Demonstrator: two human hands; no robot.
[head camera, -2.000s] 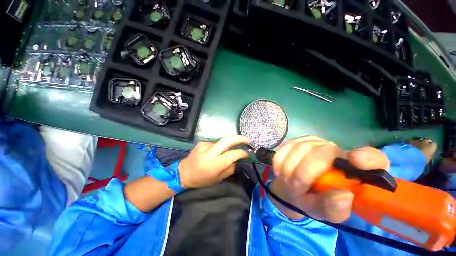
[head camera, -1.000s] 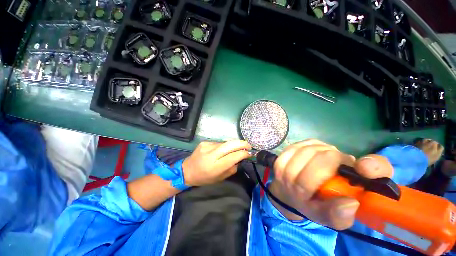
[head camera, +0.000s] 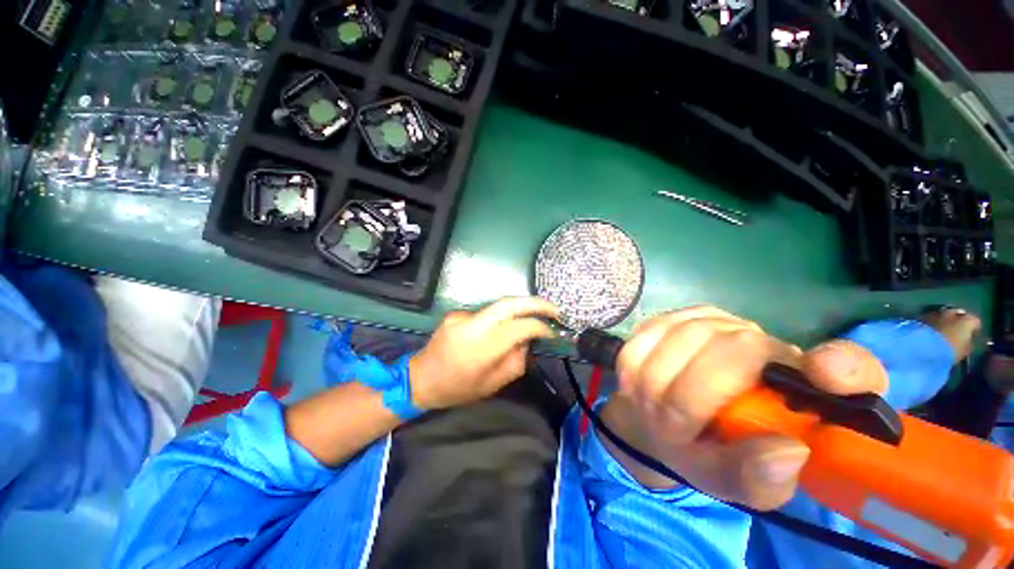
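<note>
My right hand (head camera: 712, 400) is closed around the orange electric screwdriver (head camera: 890, 478), whose black nose points left toward my left fingertips. My left hand (head camera: 478, 353) has its fingers pinched together at the bench edge, just below the round speckled screw plate (head camera: 588, 276). A small dark bit shows at the left fingertips, but it is too small and hidden by the fingers to name. The screwdriver tip is at or very near these fingertips; contact cannot be told. Thin silver tweezers (head camera: 702, 207) lie on the green bench right of the plate.
A black foam tray (head camera: 334, 167) with watch case assemblies (head camera: 280, 200) stands left of centre. A clear blister tray (head camera: 133, 156) is far left. Stacked foam trays (head camera: 712, 145) and a smaller one (head camera: 878, 272) are at right. A black cord (head camera: 634, 450) crosses my lap. Neighbours' sleeves show both sides.
The screwdriver and my right hand have shifted slightly right and down. My left hand has moved only a little. The trays and plate look the same.
</note>
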